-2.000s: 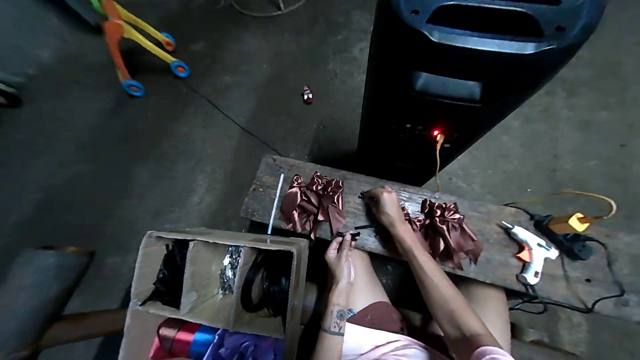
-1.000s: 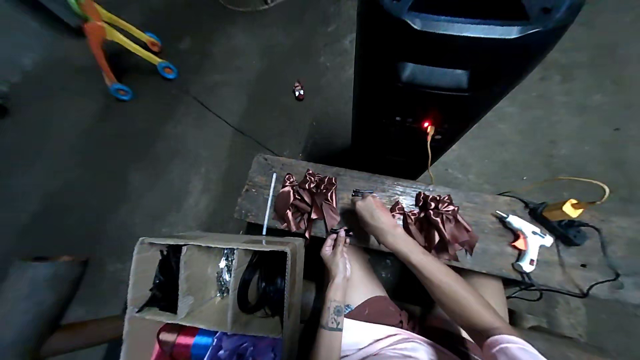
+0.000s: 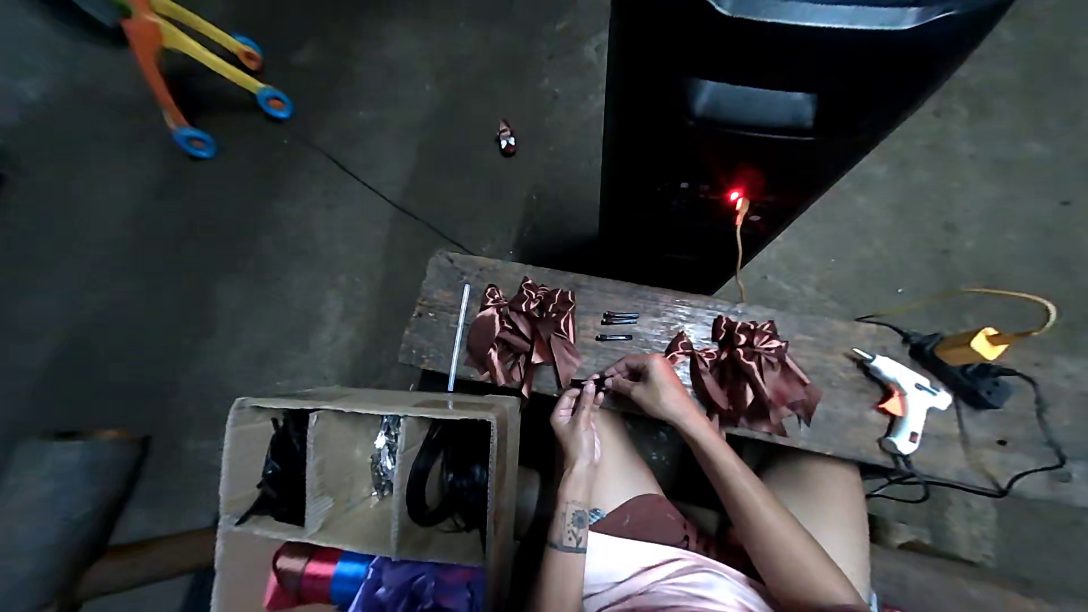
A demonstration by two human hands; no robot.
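Observation:
My left hand (image 3: 580, 416) and my right hand (image 3: 648, 384) meet at the near edge of the wooden bench (image 3: 671, 316), both holding small dark clips (image 3: 590, 383); how many is unclear. Just beyond them lie several black metal hair clips (image 3: 619, 319) on the bench. Brown satin ribbon bows form one group (image 3: 527, 331) to the left and another (image 3: 752, 370) to the right of my hands. A clear glue stick (image 3: 459, 336) lies at the bench's left end. Toward the right end rests a white hot glue gun (image 3: 909, 399) with an orange trigger.
A divided cardboard box (image 3: 357, 404) with black bands and ribbon rolls stands at lower left. Beyond the bench is a tall black speaker (image 3: 765, 110). A power strip (image 3: 977, 387) with a yellow adapter (image 3: 977, 344) and cords is at right. A small shoe-like item (image 3: 507, 138) lies on the floor.
My right hand has moved from over the middle of the bench back toward me, to my left hand. The black clips that it partly covered now show on the wood.

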